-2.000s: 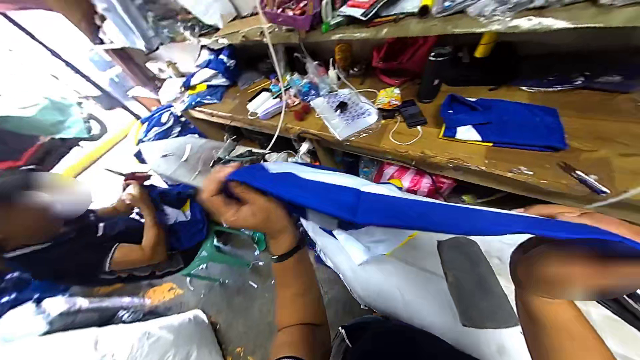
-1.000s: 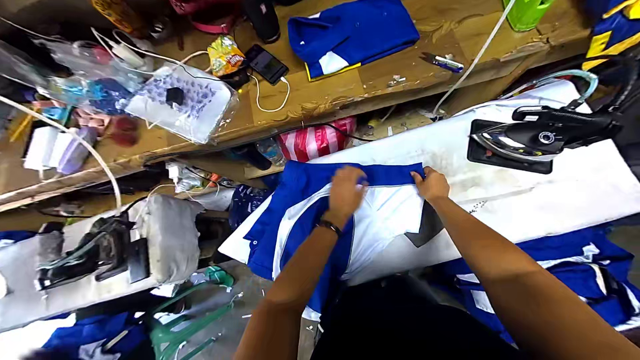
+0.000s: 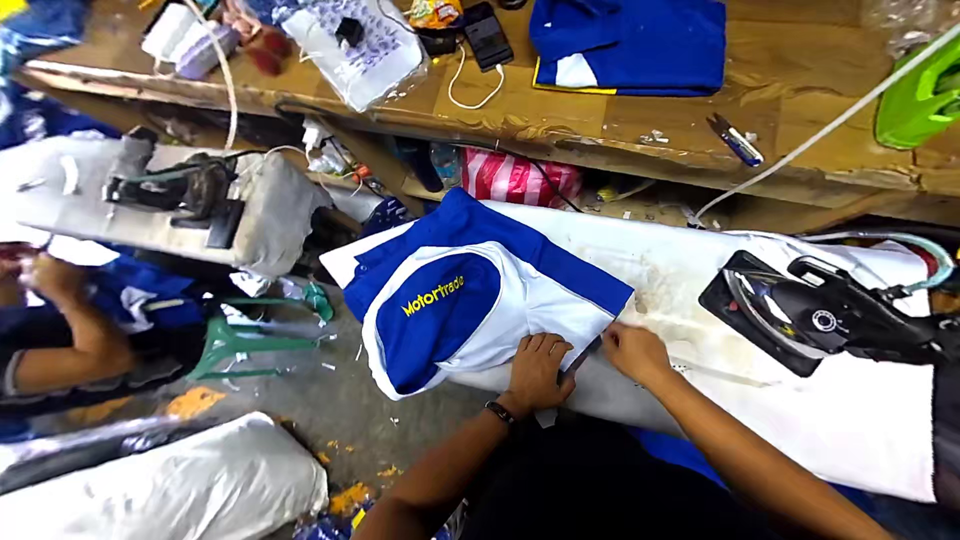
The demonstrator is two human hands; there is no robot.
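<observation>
A blue and white fabric garment with yellow lettering lies over the left end of a padded ironing board. My left hand, with a dark band at the wrist, rests on its white lower edge, fingers bent. At the garment's right corner, my right hand pinches the edge between thumb and fingers. A black steam iron sits on a dark rest pad to the right of my right hand.
Behind the board runs a wooden bench bearing a folded blue garment, a phone, small snips and a green plastic container. Left are a second iron and a co-worker's arm.
The garment, stretched between my hands in the air two seconds ago, now lies on the board. Since one second ago my left hand has moved from its upper part to its lower edge.
</observation>
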